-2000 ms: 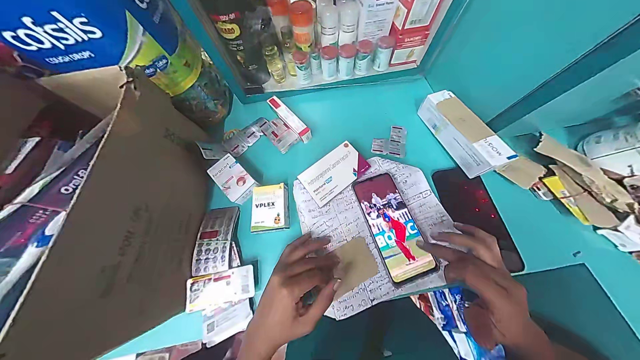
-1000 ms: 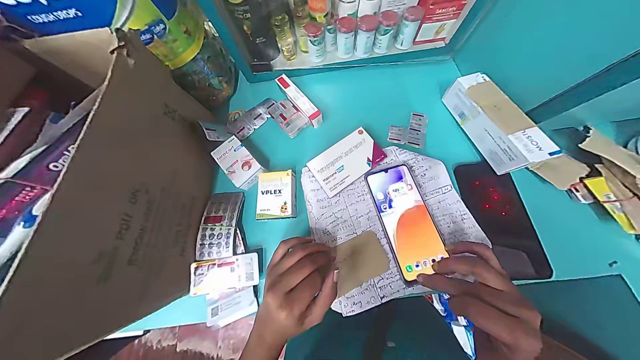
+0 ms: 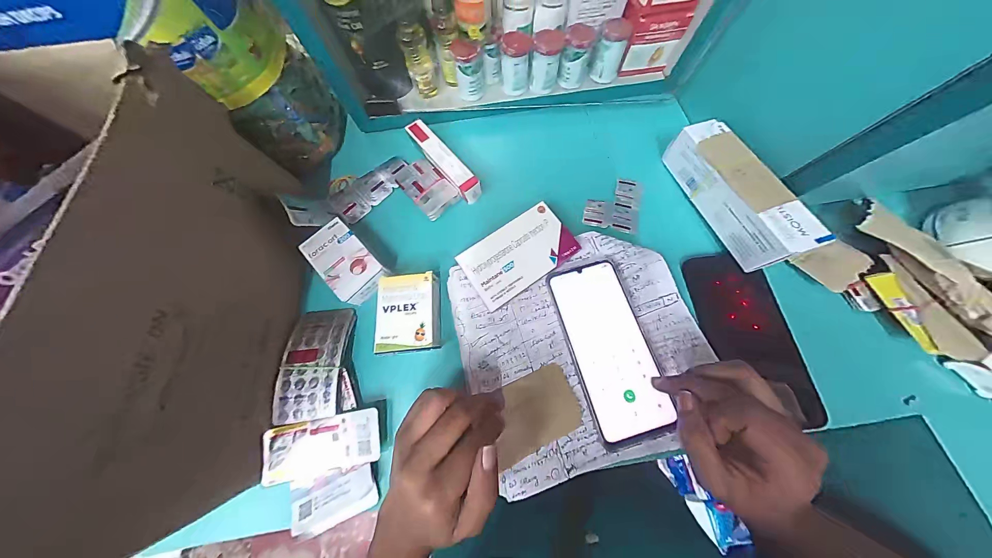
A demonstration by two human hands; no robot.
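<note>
A lit smartphone with a dial screen lies on handwritten paper. The index fingertip of my right hand is at the phone's lower right edge; the thumb is close to it and nothing is held. My left hand is loosely curled at the left edge of a brown paper piece; whether it pinches the piece is unclear. A white Maintane injection box rests on the paper's top edge. Left of the paper stands a yellow and white VPLEX box.
A large cardboard carton fills the left side. Blister packs lie beside it. A dark device with red lights and a long white carton are at the right. Bottles stand on the shelf behind.
The phone screen has gone from a picture of a person in red, to a home screen, to a white dial screen. My right hand stays by the phone's lower part.
</note>
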